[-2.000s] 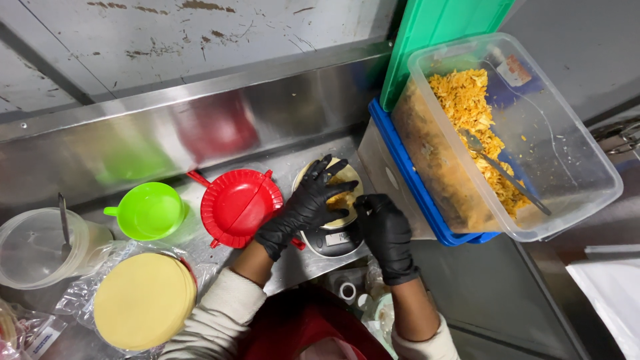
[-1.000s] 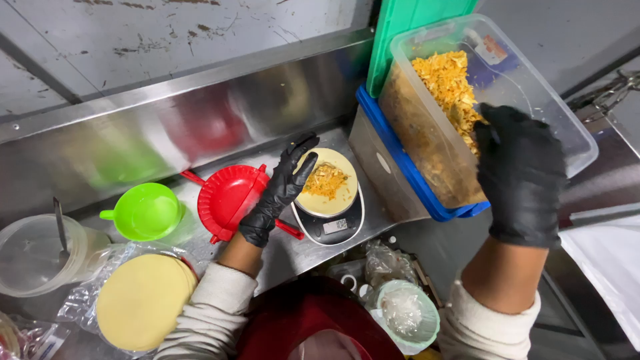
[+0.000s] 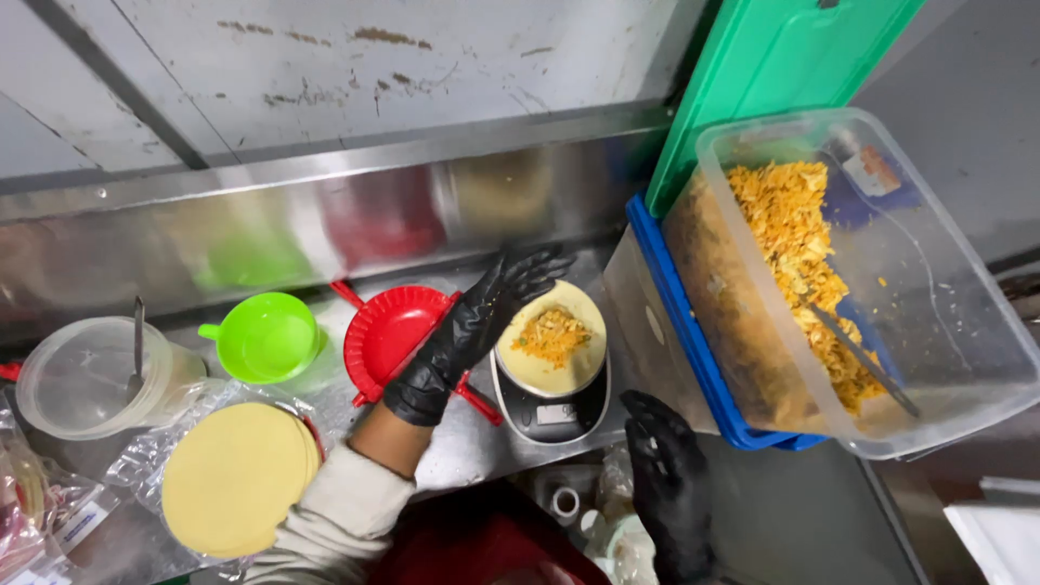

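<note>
My left hand (image 3: 479,325), in a black glove, is over the right side of a red plastic dumpling press (image 3: 390,333), its fingers reaching to the edge of a dough disc (image 3: 536,378). Shredded orange-yellow filling (image 3: 552,337) lies on the disc, which rests on a digital kitchen scale (image 3: 552,418). Below and right of the scale is my right hand (image 3: 670,479), also black-gloved, holding nothing that I can see. A large clear bin (image 3: 934,244) at the right holds more filling with a metal utensil (image 3: 865,357) in it. A stack of dough discs (image 3: 236,479) lies at lower left.
Left of the press are a green plastic cup (image 3: 268,337) and a clear tub (image 3: 89,378) with a utensil. The bin stands on a blue-lidded container (image 3: 682,325), beside an upright green lid (image 3: 772,73). A metal backsplash (image 3: 504,195) runs behind the steel counter.
My right hand has left the filling bin and come back to the near side of the scale. The utensil in the bin is uncovered. My left hand stays beside the dough disc.
</note>
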